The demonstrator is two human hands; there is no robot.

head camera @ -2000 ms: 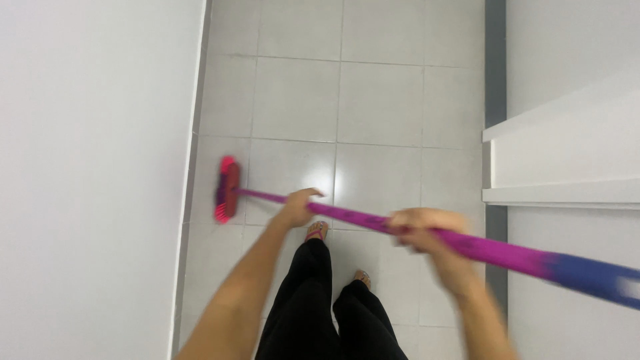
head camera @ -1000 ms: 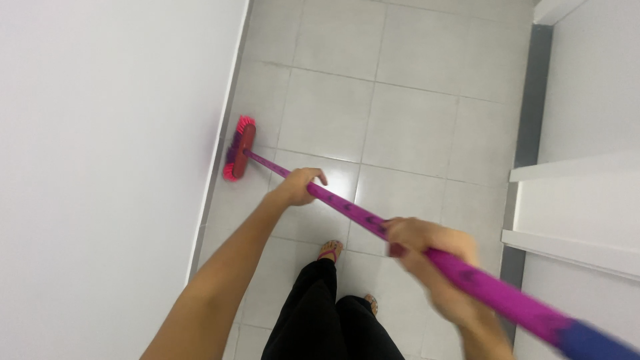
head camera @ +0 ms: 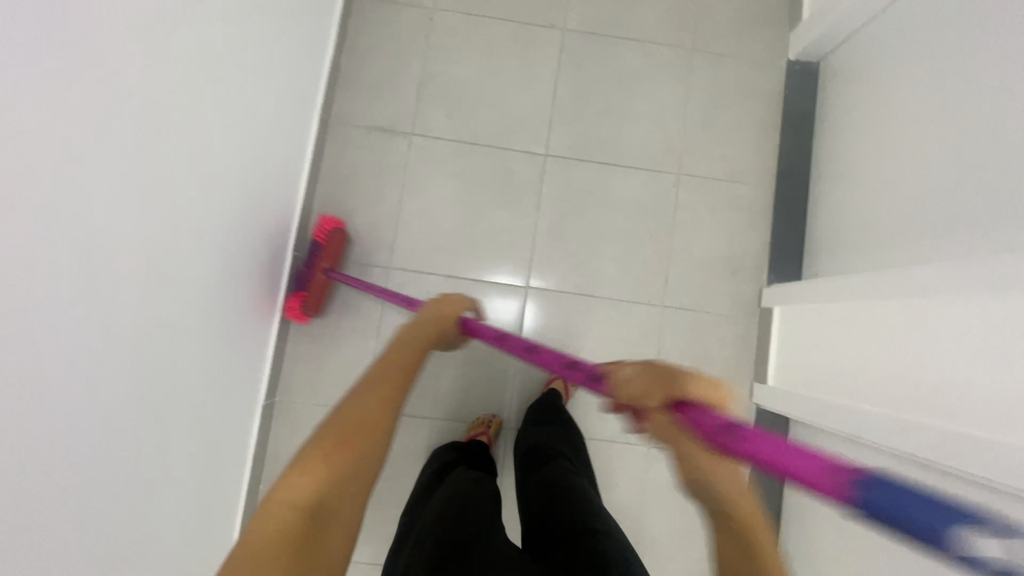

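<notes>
A broom head (head camera: 326, 268) with a red block and pink and purple bristles lies on the floor tiles against the foot of the left wall. From it a magenta broom handle (head camera: 544, 356) slants down to the right, ending in a blue section (head camera: 920, 508) near the lower right corner. My left hand (head camera: 448, 322) is closed around the handle's lower part, nearer the broom head. Higher up the handle my right hand (head camera: 668, 392), blurred, grips it too. Parts of the handle are hidden under both hands.
A white wall (head camera: 160, 200) runs along the left. Pale grey floor tiles (head camera: 608, 224) stretch ahead. On the right are a dark grey baseboard strip (head camera: 792, 168) and a white door frame (head camera: 872, 352). My feet in flip-flops (head camera: 484, 430) and black trousers show below.
Both hands stay on the broom handle. The broom head remains beside the left wall. My feet have shifted, the left one now lower in view than the right. The view has turned somewhat.
</notes>
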